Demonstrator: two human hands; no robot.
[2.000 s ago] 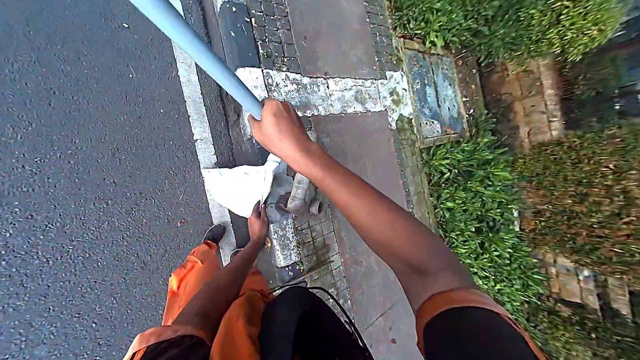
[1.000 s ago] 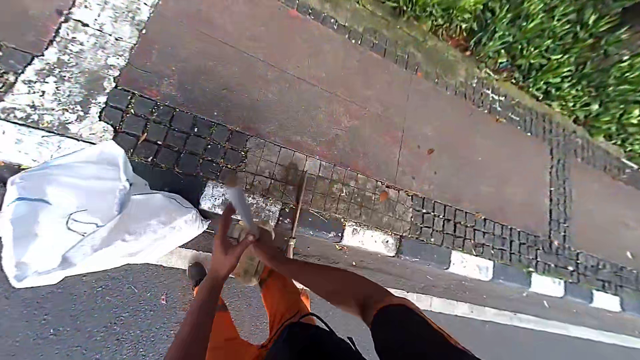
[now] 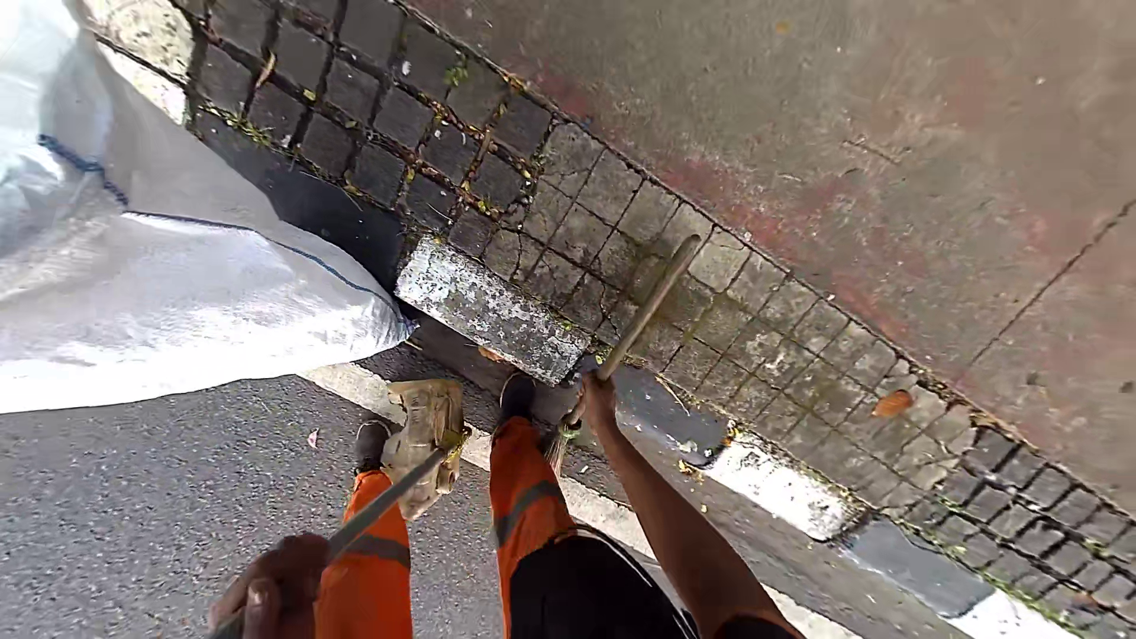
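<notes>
My left hand is closed around a grey pole at the bottom left. The pole's far end meets a dirty beige scoop-like container, which rests on the road beside my shoe. My right hand, lower centre, grips a wooden stick near its lower part. Bristles of a broom show below that hand, close to my other shoe; part of them is hidden behind my leg. A large white woven sack with blue stitching lies at the left, over the kerb and road edge.
Black and white painted kerb blocks run diagonally down to the right. Beyond them are a strip of stone pavers and a reddish concrete walkway. Asphalt lies at the lower left. A brown leaf sits on the pavers.
My hands, together on the grey pole a second ago, are now apart. My right hand has taken hold of the wooden stick; my left has moved down and left with the pole.
</notes>
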